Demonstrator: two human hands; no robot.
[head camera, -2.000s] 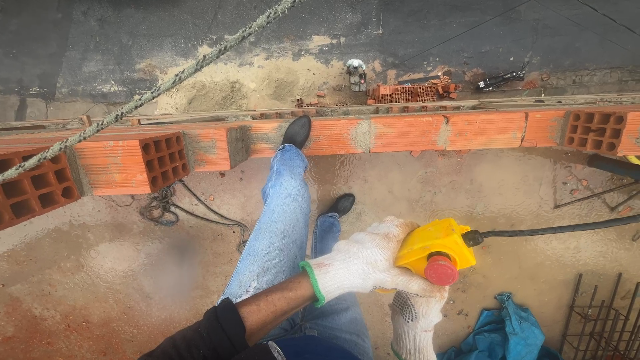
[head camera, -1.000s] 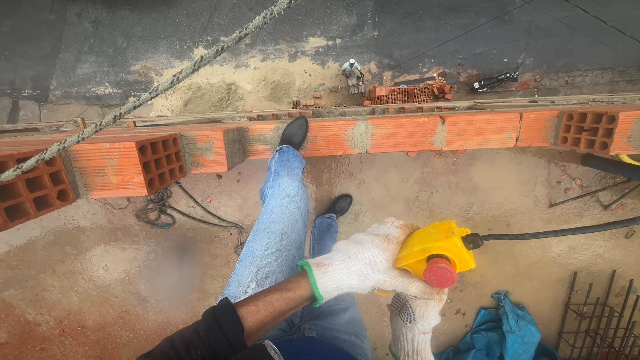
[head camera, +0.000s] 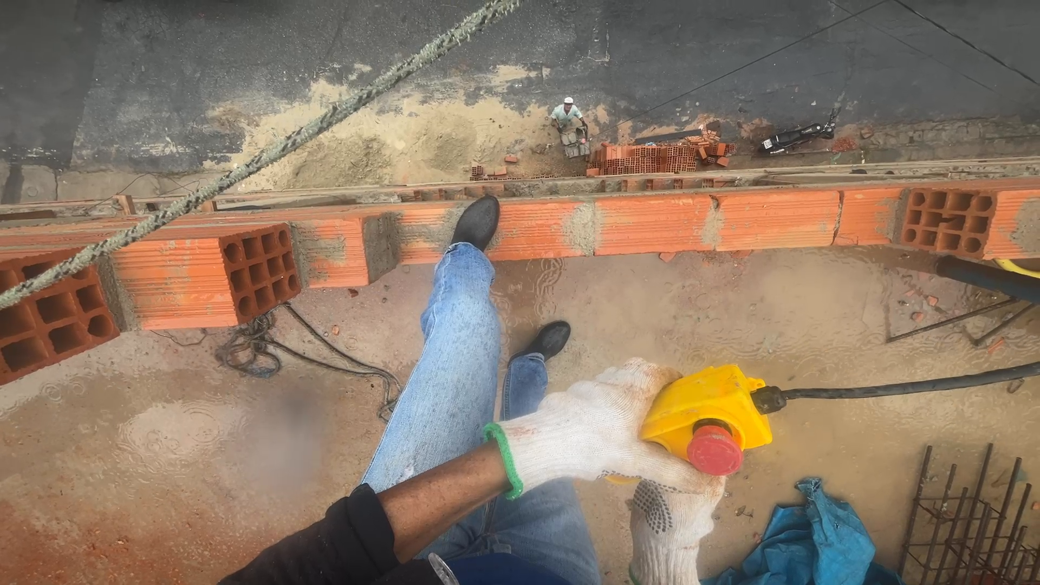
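My left hand (head camera: 597, 422), in a white knit glove with a green cuff, is closed around a yellow pendant control box (head camera: 703, 406). A red mushroom-shaped button (head camera: 715, 449) sticks out of the box's near side, and a black cable (head camera: 902, 388) runs from it to the right edge. My right hand (head camera: 670, 528), in a similar glove with dotted grip on it, comes up from the bottom edge and meets the underside of the left hand and box; its fingertips are hidden, so its hold cannot be made out.
One black shoe (head camera: 476, 222) rests on a hollow clay brick wall (head camera: 650, 221), the other (head camera: 551, 339) on the wet floor. A rope (head camera: 325, 122) crosses the upper left. Far below are a person (head camera: 568, 115), stacked bricks and a motorcycle (head camera: 800, 138). Blue sheeting (head camera: 812, 536) and rebar (head camera: 967, 512) lie lower right.
The person far below has shifted slightly left and looks more upright than in the earliest frame. My hands and the control box have stayed in place.
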